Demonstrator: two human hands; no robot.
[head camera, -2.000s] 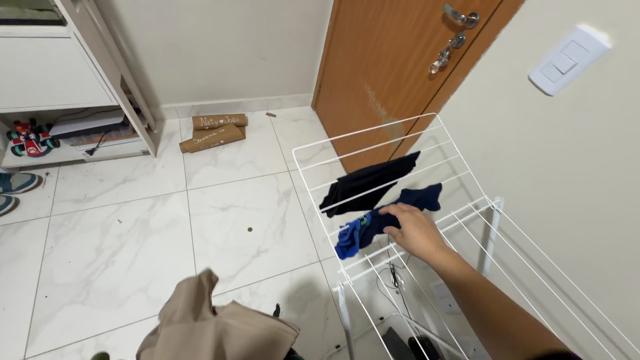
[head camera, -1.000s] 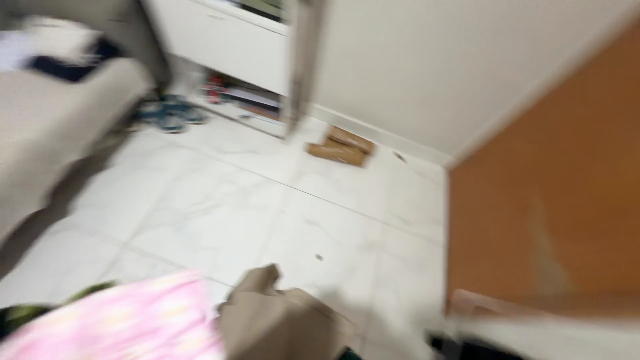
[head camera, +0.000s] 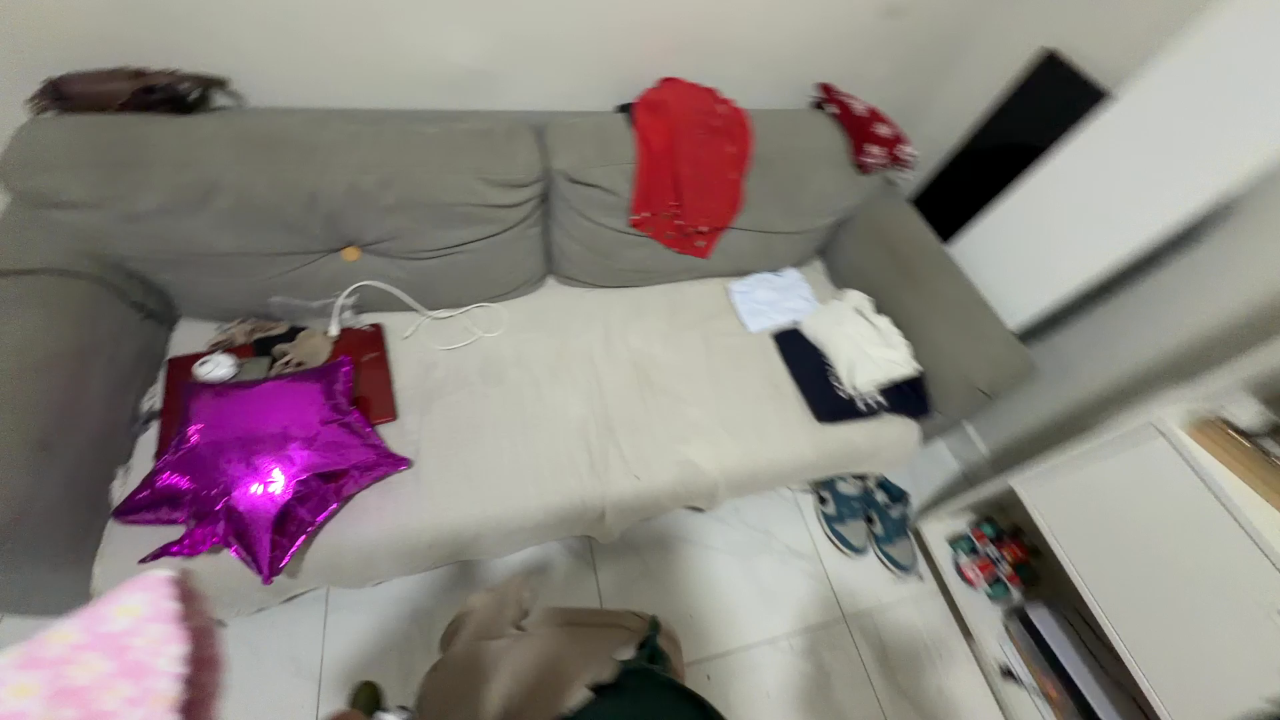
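Observation:
Neither of my hands can be made out in the head view. At the bottom left edge is a pink fleecy cloth with a pale pattern (head camera: 95, 650); what holds it is hidden. A beige cloth (head camera: 530, 650) is at the bottom middle, with a dark green cloth (head camera: 645, 690) over its right part. Ahead stands a grey sofa with a cream seat cover (head camera: 560, 400). On its right seat lie a folded white cloth (head camera: 772, 298), a cream fringed cloth (head camera: 860, 335) and a navy cloth (head camera: 815, 380). A red garment (head camera: 690, 160) hangs over the backrest.
A shiny purple star-shaped foil balloon (head camera: 265, 450) lies on the left seat, partly over a dark red flat object (head camera: 370, 370), near a white cable (head camera: 400, 295). Blue-grey sneakers (head camera: 865, 520) stand on the tiled floor, beside a white cabinet (head camera: 1150, 540) at the right.
The view has swung left from the drying rack and door to the sofa. The hand seen on the dark blue cloth at the rack is out of view.

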